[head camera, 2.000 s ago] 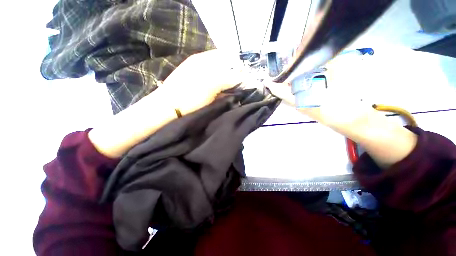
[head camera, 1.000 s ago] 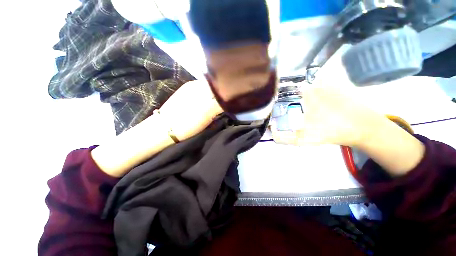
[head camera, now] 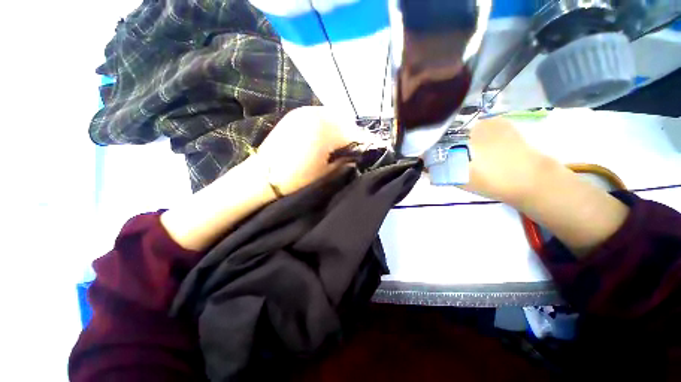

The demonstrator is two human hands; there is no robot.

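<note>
Dark brown-grey lining (head camera: pixel 299 261) hangs in folds from the needle area over the table's front edge to the lap. Plaid fabric (head camera: pixel 216 82) lies bunched behind my left arm. My left hand (head camera: pixel 306 149) holds the cloth beside the needle, its fingertips partly hidden in glare and folds. My right hand (head camera: pixel 500 160) is right of the needle, beside a small pale blue-grey block with a dark edge (head camera: pixel 449 166); its fingertips are overexposed, so its grip is unclear. The sewing machine head (head camera: pixel 437 67) stands over the cloth and hides part of the needle area.
Scissors with an orange-yellow loop (head camera: pixel 597 171) and a red loop (head camera: pixel 532 233) lie by my right wrist. A ribbed grey knob (head camera: pixel 588 71) is at upper right. A ruler strip (head camera: pixel 463 295) runs along the table's front edge. A green tool (head camera: pixel 515 115) lies behind my right hand.
The view has shifted, so the machine head stands further right than a second ago. My right hand's fingers have shifted a little at the pale block. My left hand still holds the cloth.
</note>
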